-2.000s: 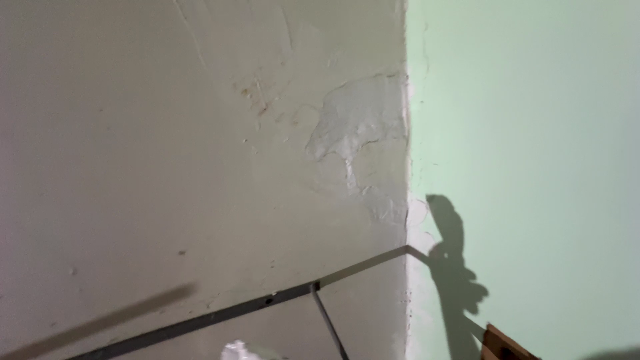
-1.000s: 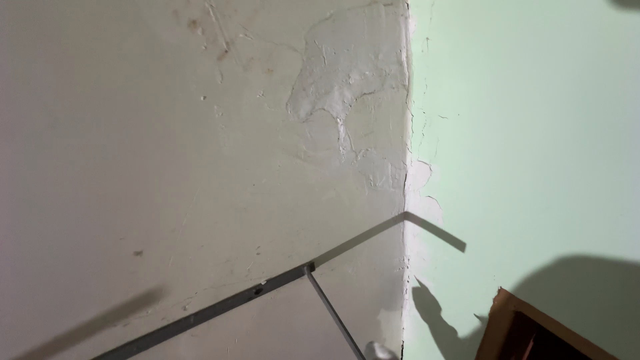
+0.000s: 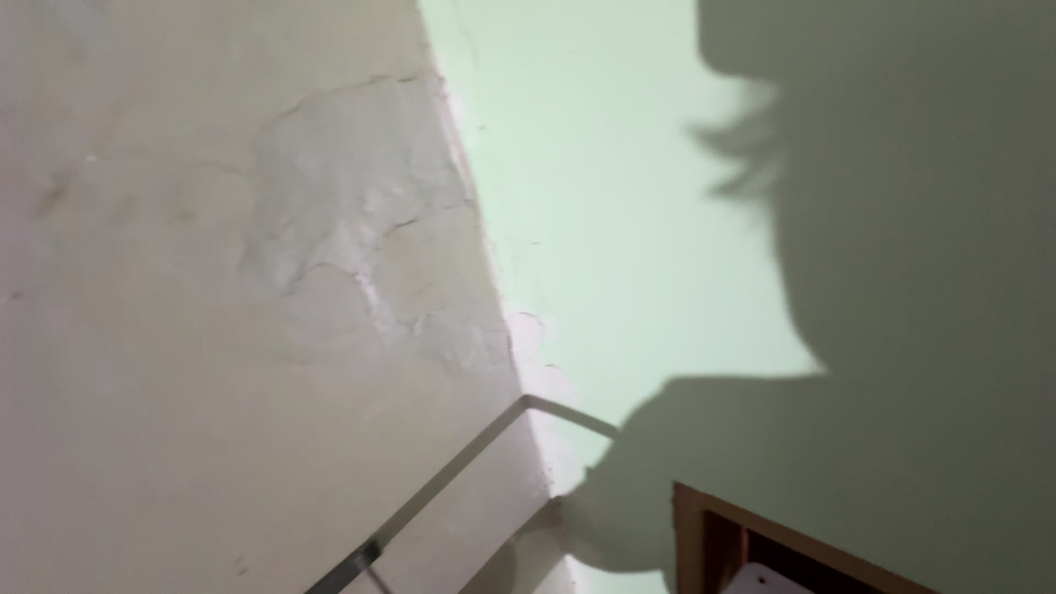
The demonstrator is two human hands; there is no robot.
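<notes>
Neither my left hand nor my right hand is in view. Ahead is a wall corner. On the pale grey-beige wall (image 3: pixel 148 396) there is a patch of cracked, peeling plaster (image 3: pixel 330 190) beside the corner edge. The adjoining wall is light green (image 3: pixel 610 231), with small chipped spots (image 3: pixel 528 334) along the edge. A large shadow of a person's head and shoulder (image 3: pixel 899 272) falls across the green wall.
A dark metal bar (image 3: pixel 346 568) with a thin rod joined to it enters at the bottom, its shadow bending across the corner. At lower right is a brown wooden frame (image 3: pixel 792 528) with a dark inside and a pale plate (image 3: pixel 763 579).
The view has shifted and tilted. The person's shadow now covers much of the green wall. A pale object at the bottom edge in the earlier frames is out of sight.
</notes>
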